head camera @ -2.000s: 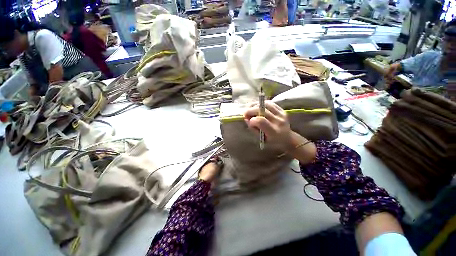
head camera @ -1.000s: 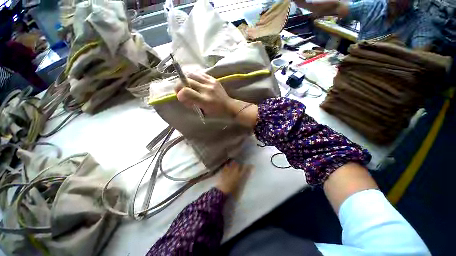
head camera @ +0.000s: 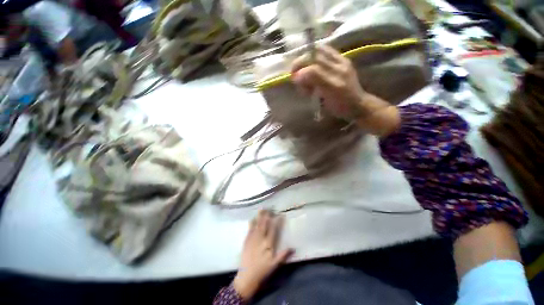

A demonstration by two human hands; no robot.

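Observation:
A beige tote bag (head camera: 382, 65) with a yellow strip along its edge lies on the white table, its straps (head camera: 268, 193) looping out to the left. My right hand (head camera: 328, 77) is over the bag at the yellow strip and holds a slim pen (head camera: 311, 39) upright; its lower end is blurred. My left hand (head camera: 261, 247) lies flat near the table's front edge with fingers spread, apart from the bag and holding nothing. A thin cord (head camera: 358, 207) runs across the table between the hands.
Another beige bag (head camera: 134, 193) lies at the left, with a heap of bags and straps (head camera: 89, 98) behind it. A bag pile (head camera: 200, 39) stands at the back. A brown fabric stack (head camera: 522, 140) and a small black item (head camera: 451, 80) are at the right. A person's arm (head camera: 67, 50) shows at upper left.
My left hand has come away from the bag and straps towards the table's front edge and lies flat. My right hand still holds the pen over the bag. The view has shifted.

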